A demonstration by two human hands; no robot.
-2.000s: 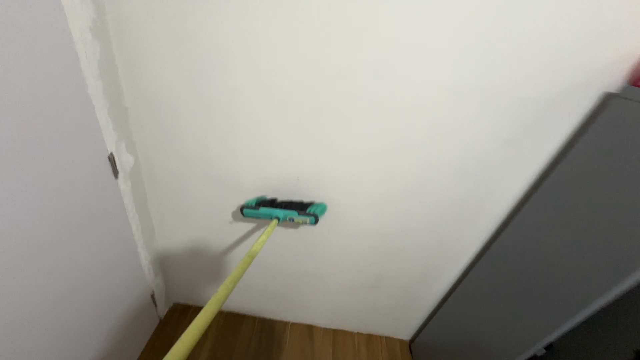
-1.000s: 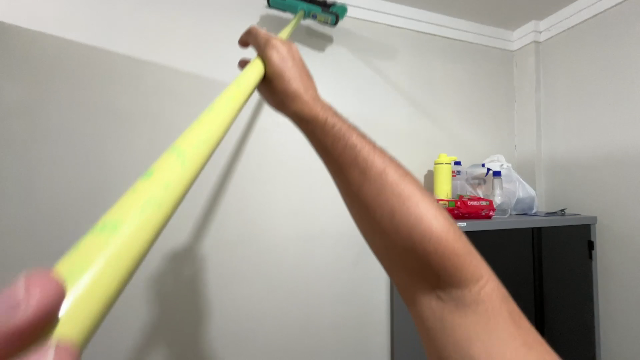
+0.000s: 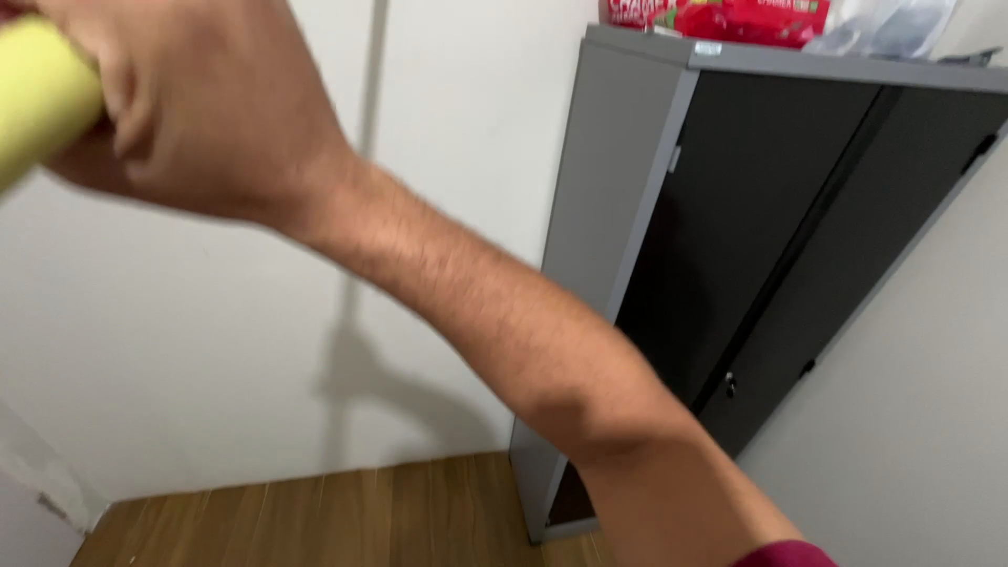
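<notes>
My right hand point(image 3: 205, 102) is wrapped around a thick pale yellow pole point(image 3: 39, 102) at the upper left, blurred and close to the camera. The bare forearm crosses the view from the lower right, where a dark red sleeve edge shows. Most of the pole and whatever is on its far end lie outside the frame. My left hand cannot be made out. Behind the arm stands a white wall point(image 3: 197, 339) with the shadow of the arm and pole on it.
A grey metal cabinet point(image 3: 622, 157) with dark doors stands at the right against the wall. On top lie red packages point(image 3: 756, 22) and a clear plastic bag point(image 3: 898, 27). Wooden flooring point(image 3: 354, 512) runs along the wall's foot. Part of a door point(image 3: 24, 520) shows at lower left.
The view has swung down from the ceiling edge to the floor. The green cleaning head on the pole, seen one second ago, is out of view, and my left hand is no longer visible.
</notes>
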